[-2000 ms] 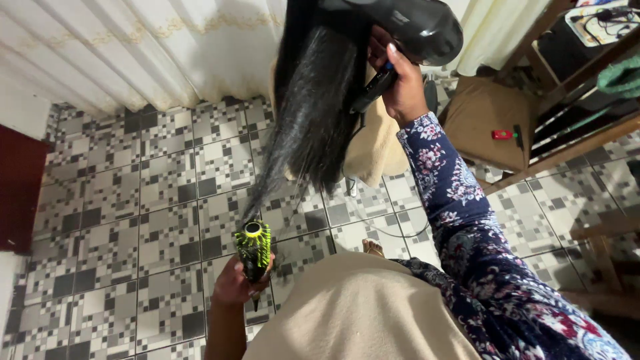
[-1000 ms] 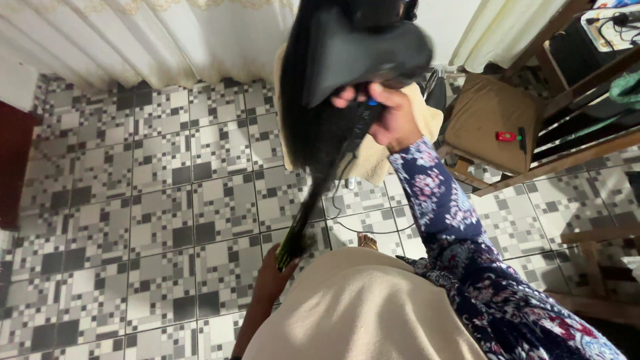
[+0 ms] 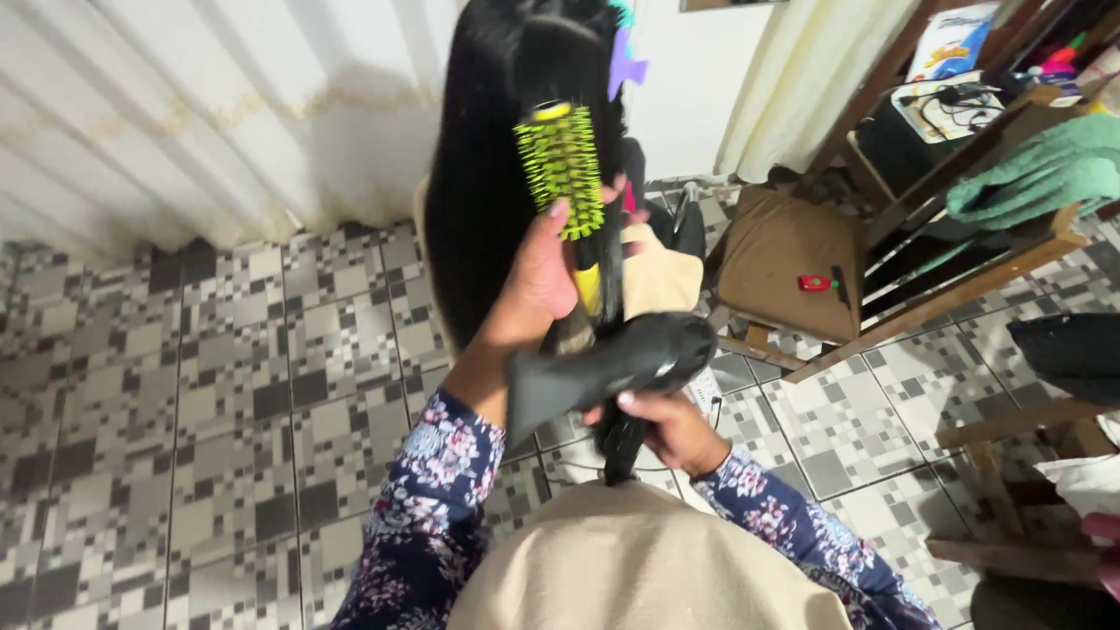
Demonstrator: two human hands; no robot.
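My left hand is closed around a round hairbrush with yellow-green bristles, held upright against a seated person's long dark hair. Below it, my right hand holds the handle of a black hair dryer, whose nozzle points left, under my left wrist. A strand of hair hangs beside the brush and runs down behind the dryer; whether my right fingers also hold its end I cannot tell. A purple hair clip sits at the right side of the head.
A wooden chair with a brown cushion stands on the right, with a small red item on it. A green towel hangs over a wooden rail. A cream curtain lines the back left. A cable lies on the tiled floor.
The brush in my left hand has risen from low beside my body to near the head. The dryer in my right hand has come down, nearer my body. The view has shifted.
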